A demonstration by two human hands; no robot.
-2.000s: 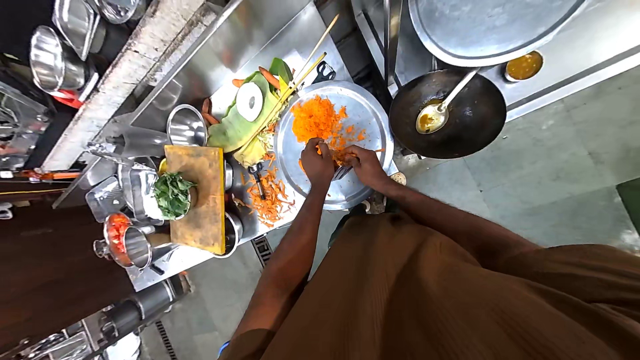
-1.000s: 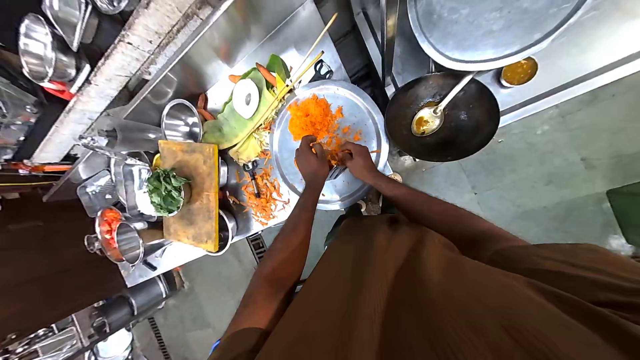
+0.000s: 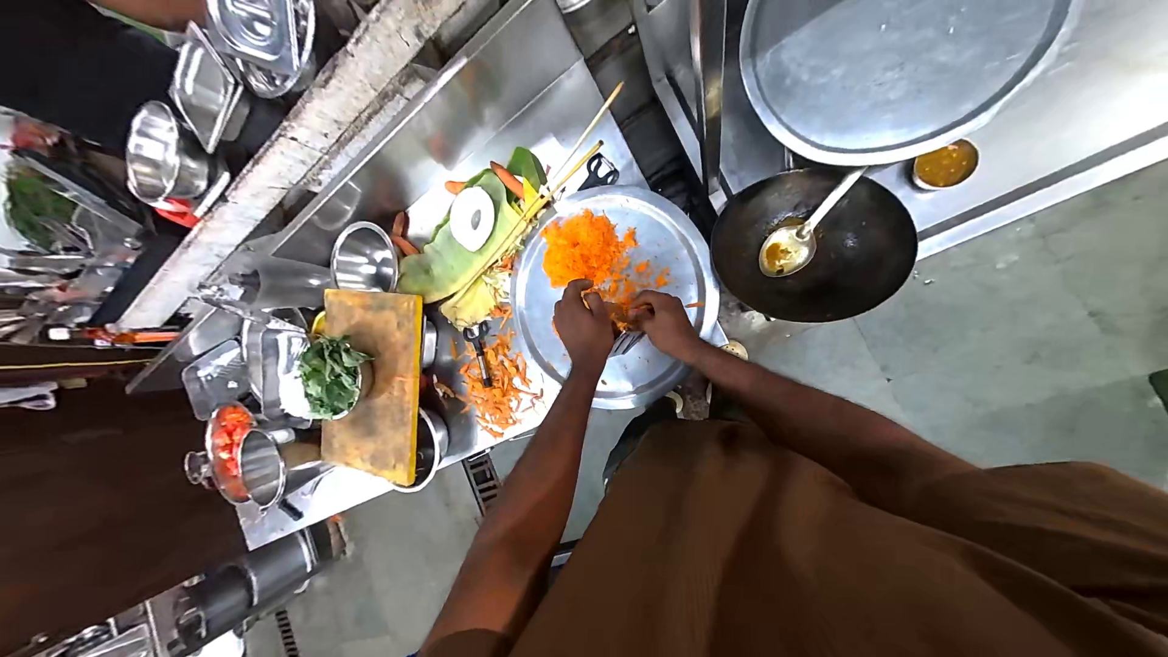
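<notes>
A large round metal tray holds a heap of grated carrot on its far side. Over the near part of the tray are my left hand and my right hand, a small gap between them. Under and between them a metal grater shows in part. Carrot bits lie around my fingers. Both hands have curled fingers; whether either holds a carrot piece or the grater is hidden. Left of the tray, a peeler with a dark handle rests by carrot peelings.
Right of the tray is a black wok with a ladle. A banana leaf, a white ring-shaped object and a wooden cutting board are at left. Another round tray overhangs the wok.
Both hands stay over the near part of the tray, with only small shifts. Nothing has plainly been picked up or let go.
</notes>
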